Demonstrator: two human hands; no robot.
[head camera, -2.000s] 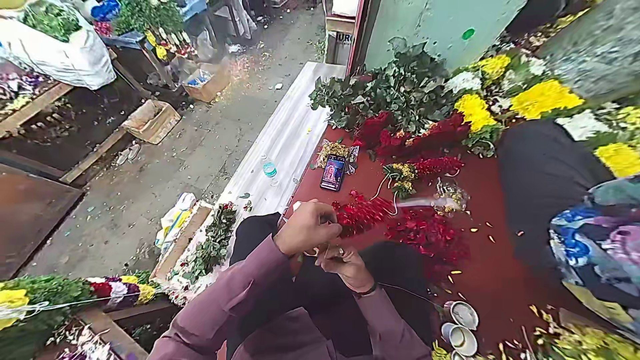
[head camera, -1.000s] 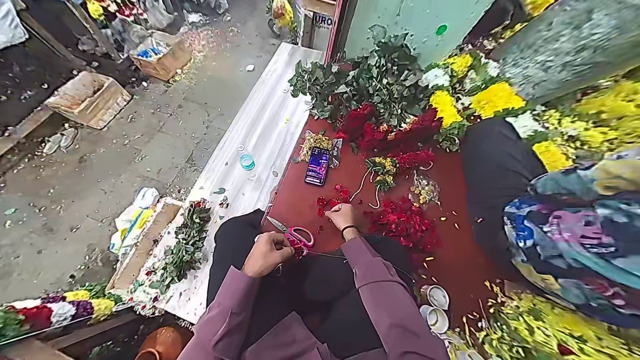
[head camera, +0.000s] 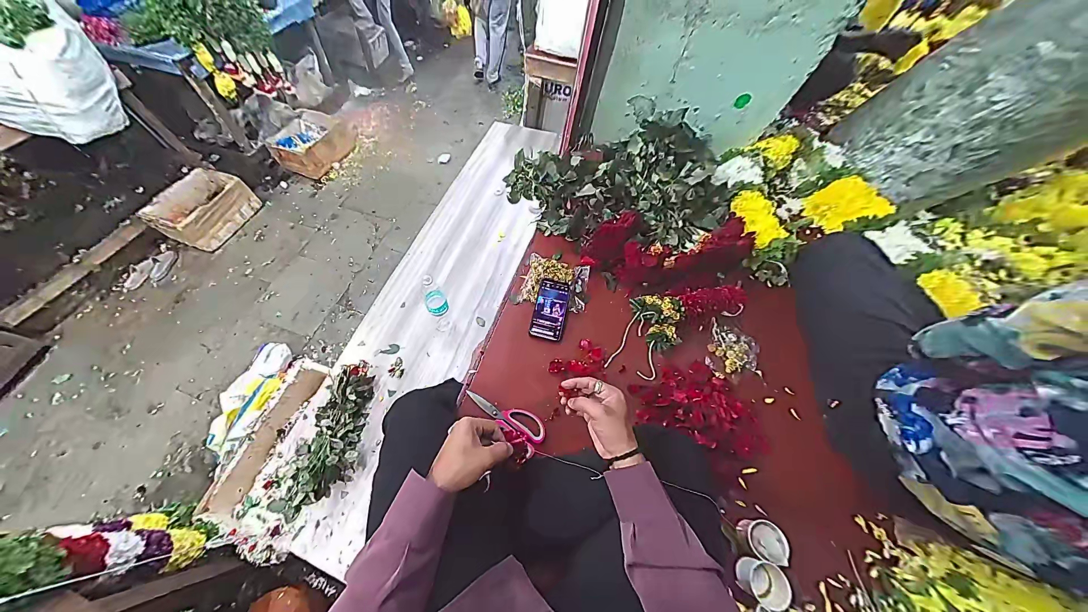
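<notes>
Red petals on a white thread are pinched in my left hand (head camera: 470, 452), over my lap. Just beyond it lie scissors (head camera: 520, 426) with pink handles, blades pointing up-left. My right hand (head camera: 600, 414) has a small red petal (head camera: 568, 391) between its fingertips. The thread (head camera: 574, 464) trails rightward from my left hand, below the right wrist. Loose red petals (head camera: 697, 404) lie on the red surface right of my right hand. Ahead is a lit phone (head camera: 551, 309) beside a bag of small yellowish buds (head camera: 546, 274). A tied bunch of yellow and green flowers (head camera: 660, 315) has white cords.
Leafy stems (head camera: 654, 174) and red flower garlands (head camera: 680, 255) lie ahead. A clear bottle (head camera: 436, 302) is on the white board (head camera: 459, 221) at left. At right sits a person in patterned cloth (head camera: 1003, 416). White thread spools (head camera: 763, 586) stand at lower right. Cardboard boxes (head camera: 201, 208) are on the ground.
My hands were close together two seconds ago and are now apart. The pink-handled scissors, not seen in the first frame, show beside my left hand. My right hand has lifted a petal from the surface.
</notes>
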